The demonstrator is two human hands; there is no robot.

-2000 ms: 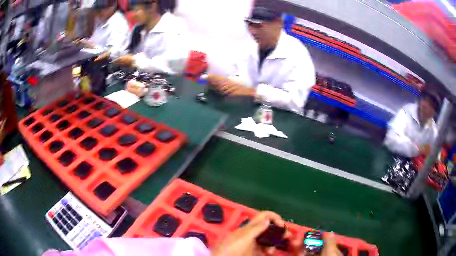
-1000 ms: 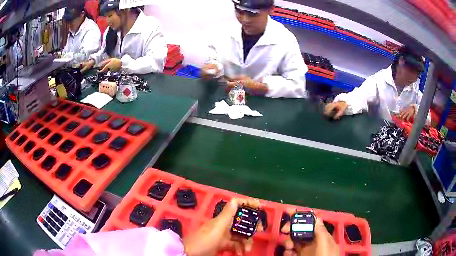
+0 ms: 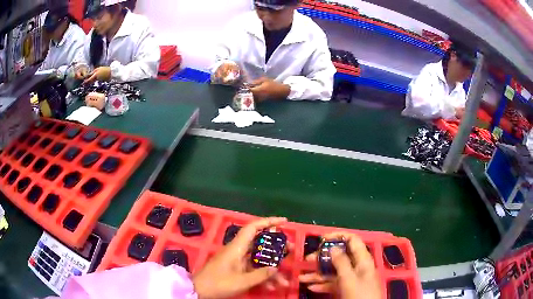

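Observation:
My left hand [image 3: 234, 266] holds a black smartwatch [image 3: 269, 249] without strap, its lit screen up and showing a list with coloured icons. My right hand [image 3: 350, 270] holds a second smartwatch [image 3: 326, 258] with a lit screen; a finger lies over part of its screen. Both hands are above the near red-orange blister tray [image 3: 207, 221], whose pockets hold several dark watch units. Some pockets are hidden by my hands. The units at the tray's left, such as one watch unit [image 3: 190, 223], lie with their backs up.
A second red tray [image 3: 87, 225] full of watches lies at left, with a calculator [image 3: 63, 261] below it. Beyond the green belt [image 3: 327, 190], workers in white sit at a bench with bottles [image 3: 245, 100], white tissue [image 3: 241, 116] and a heap of small parts [image 3: 428, 146]. A metal post stands at right.
The view has swung right, so the trays and workers sit further left. Both watches stay in my hands. A right finger now lies on the right watch's screen, which was uncovered a second ago.

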